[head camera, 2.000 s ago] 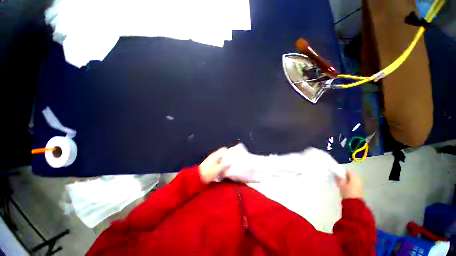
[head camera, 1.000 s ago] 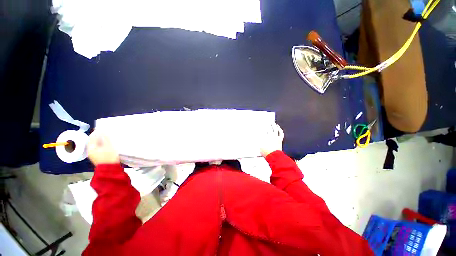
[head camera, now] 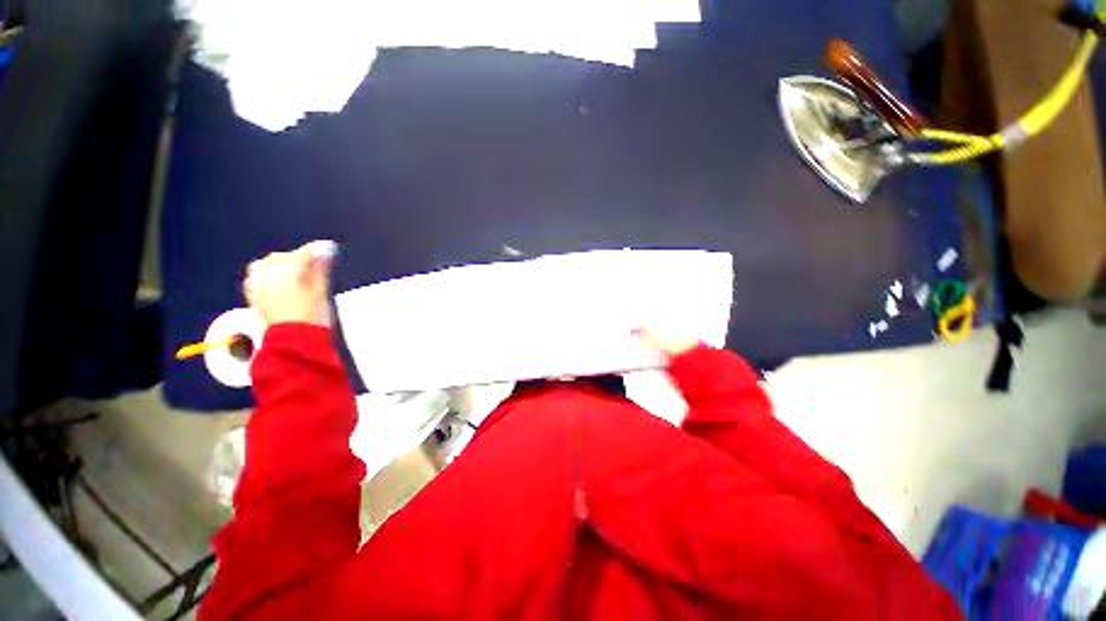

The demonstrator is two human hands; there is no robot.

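Note:
A narrow white cut panel lies flat along the near table edge, slightly curved. My left hand is beyond the panel's left end, just above the tape roll. Its fingers are closed on a small white bit at the fingertips, which looks like the end of the interfacing tape. My right hand is small and blurred over the panel's right part, near the sleeve; its fingers are not clear. The orange-yellow stick stands out from the roll's centre.
The steam iron rests at the right with yellow hoses. White cut pieces lie at the far side. Scissors and tape scraps are at the right edge. A brown padded board stands beyond.
The panel went from being held up near my body to lying flat. My left hand left its left end and moved up by the roll. The loose tape end has left its spot. My right hand moved inward.

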